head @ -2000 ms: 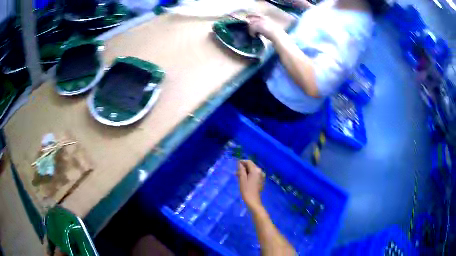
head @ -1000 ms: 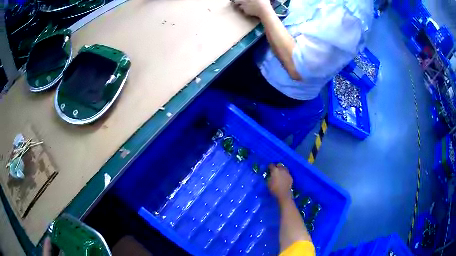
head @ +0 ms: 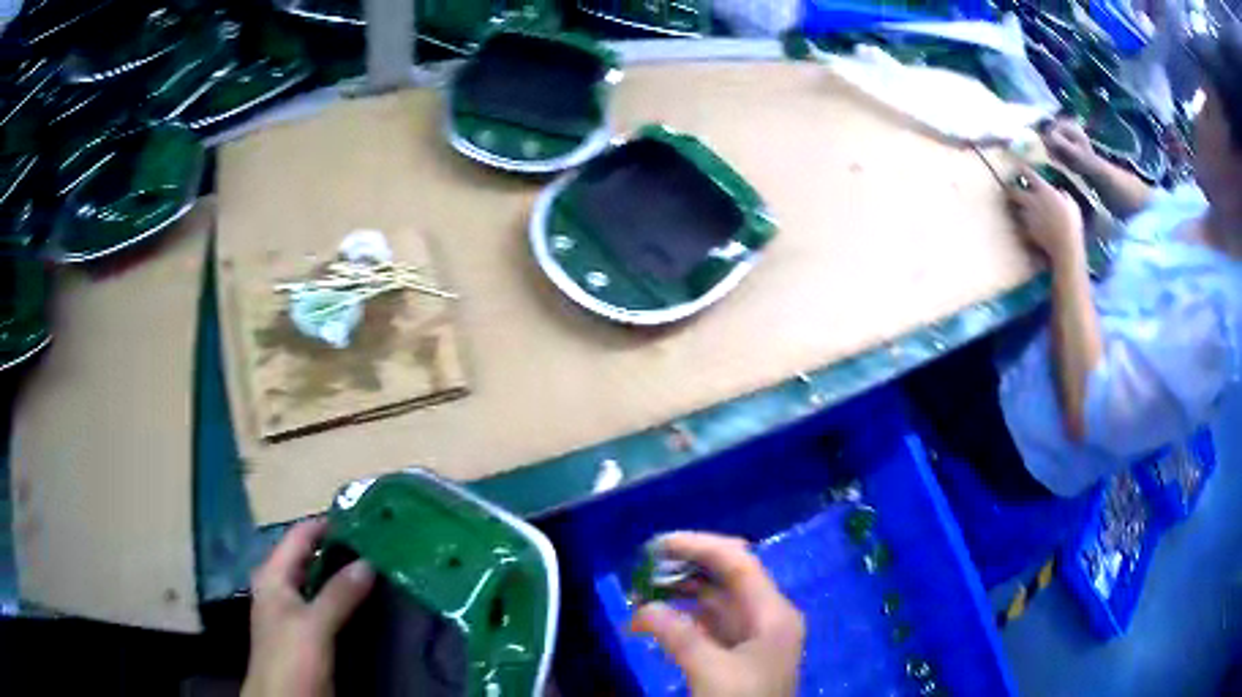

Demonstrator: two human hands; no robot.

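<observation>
My left hand (head: 303,613) grips the left edge of a glossy green housing (head: 463,552) with a silver rim and dark recess, at the bottom centre-left; its lower part is cut off by the frame. My right hand (head: 729,620) holds a small green fitting (head: 665,572) with shiny parts between thumb and fingers. It is just right of the housing, apart from it, over the blue bin's near side. The blue parts bin (head: 953,545) has more small fittings along its far side.
Two housings (head: 647,225) lie on the cardboard bench cover (head: 845,245). A stained glue pad (head: 416,357) carries thin sticks and pale green-white adhesive (head: 327,316). A post (head: 390,48) and piled housings stand behind. A person (head: 1137,341) works at the right beside a plastic bag (head: 926,95).
The view has swung left. My right hand has left the bin's rows with a fitting and come close to the housing. My left hand and its housing now show more fully.
</observation>
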